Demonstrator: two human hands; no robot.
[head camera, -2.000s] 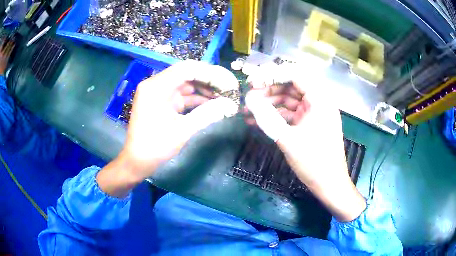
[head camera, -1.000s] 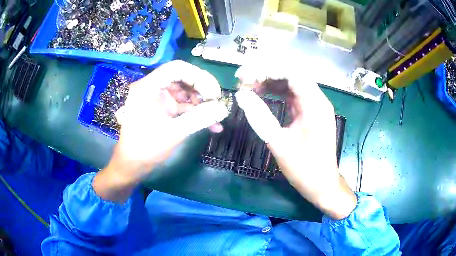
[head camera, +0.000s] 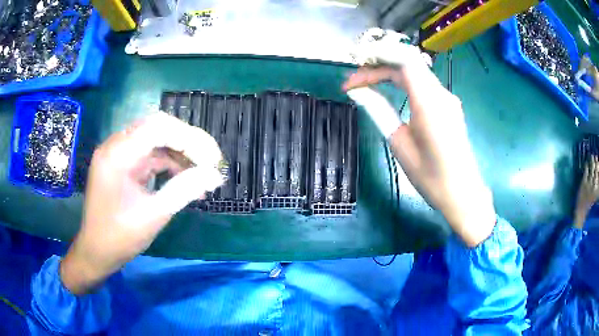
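Several black plastic housings lie side by side on the green bench, their grid-like ends towards me. My left hand is over the leftmost housing and partly hides it. Its thumb and fingertips pinch small shiny metal parts. My right hand is raised to the right of the row, thumb and forefinger apart, with nothing seen between them. Pale covers show on the fingertips. Glare washes out both hands.
A small blue parts bin is at left, with a large blue bin behind it. A white base plate and yellow light curtain bars stand at the back. Another blue bin, a black cable and another person's hand are at right.
My hands have moved apart, the right one away to the right with its fingers opened. The view has shifted to the right, and the housing row is now largely uncovered.
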